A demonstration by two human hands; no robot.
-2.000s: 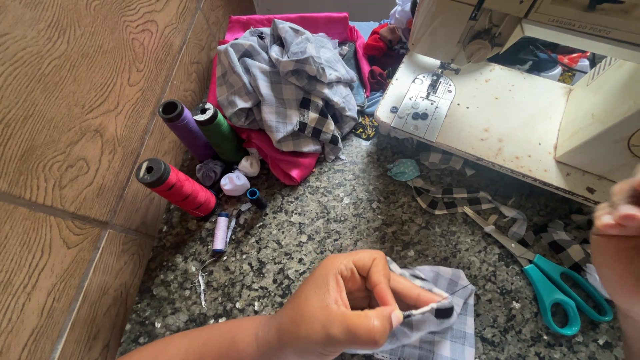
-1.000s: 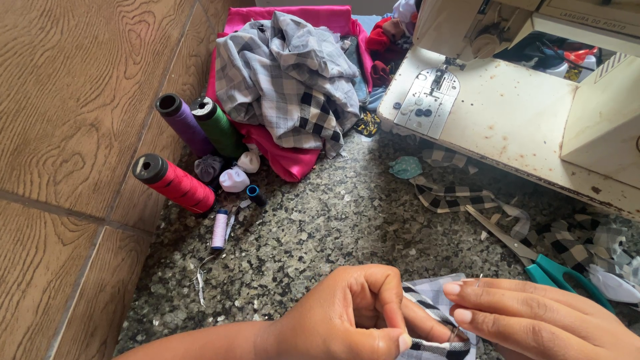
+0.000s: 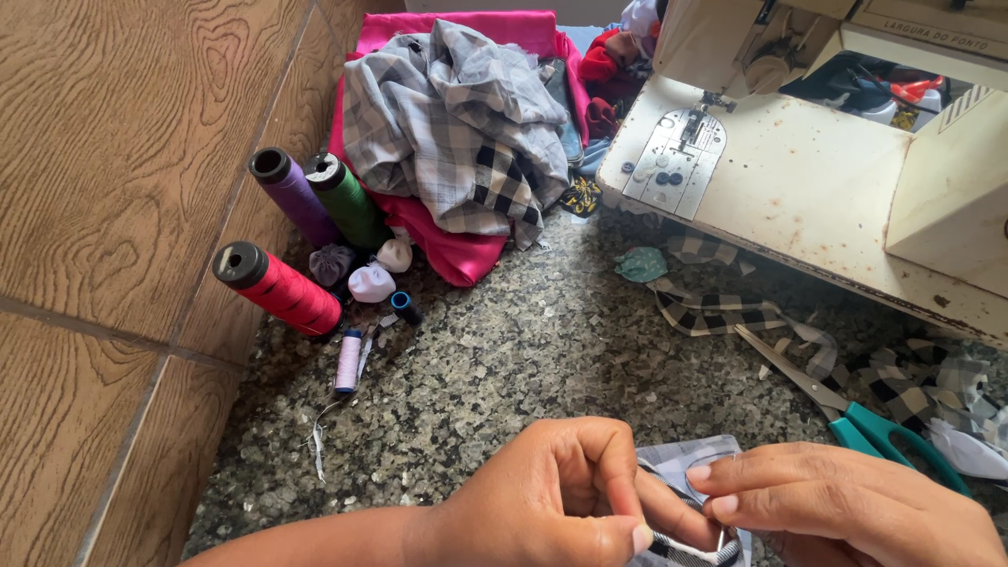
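At the bottom, my left hand (image 3: 559, 504) pinches the edge of a small plaid cloth piece (image 3: 689, 457) with a black-and-white checked strip along it. One left finger lies inside the fold. My right hand (image 3: 843, 504) is at the right side of the same cloth, thumb and fingertip closed on a thin sewing needle (image 3: 720, 539) at the strip. The cloth's lower part is cut off by the frame edge. Scissors with teal handles (image 3: 866, 433) lie beside my right hand, partly covered by it.
A sewing machine (image 3: 787, 189) stands at upper right, buttons on its plate. Plaid fabric (image 3: 457, 134) is heaped on pink satin (image 3: 465, 256). Purple (image 3: 295, 197), green (image 3: 346, 201) and red thread cones (image 3: 279, 287) and a small lilac spool (image 3: 347, 362) stand left. Checked scraps (image 3: 717, 313) lie right.
My right hand has come in from the right edge to the cloth, where it was apart two seconds ago. My left hand keeps its pinch on the cloth.
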